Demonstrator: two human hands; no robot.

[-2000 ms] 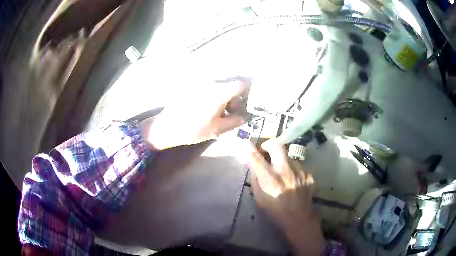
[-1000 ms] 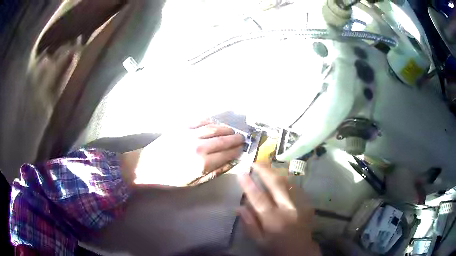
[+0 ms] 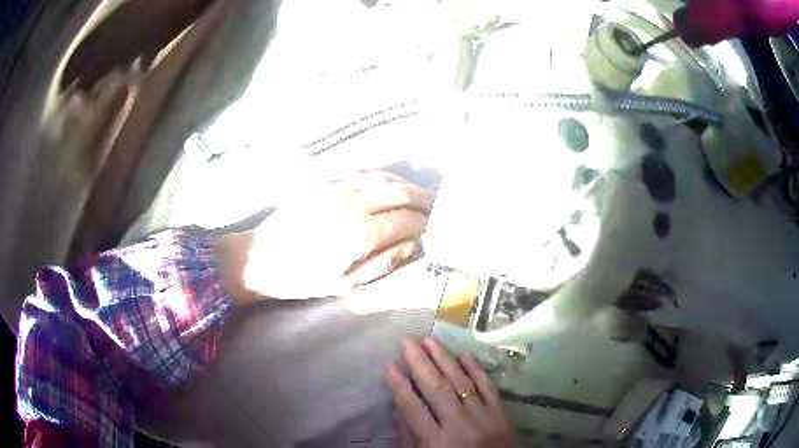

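Observation:
Grey-beige ribbed cloth (image 3: 298, 367) lies below the needle end of the pale sewing machine (image 3: 701, 245). My left hand (image 3: 342, 236) lies palm down at the cloth's upper part, left of the needle area, fingers slightly bent. Strong glare hides what is under its fingertips. My right hand (image 3: 451, 402) rests flat at the cloth's right edge, fingers spread, a ring on one finger. A yellow-orange patch (image 3: 459, 298) shows between the hands, beside dark metal parts (image 3: 517, 302). No label shows in either hand.
Brown cloth (image 3: 105, 131) is heaped at the left. A ribbed metal hose (image 3: 561, 101) crosses above the machine. A tray with white labels (image 3: 670, 420) stands at the lower right, with a dark tool (image 3: 659, 346) above it. A pink object (image 3: 740, 19) shows at the top right.
My right hand has moved down and left, away from the needle area, onto the cloth edge. My left hand has flattened from its earlier pinch. The view has shifted, and the pink object has appeared.

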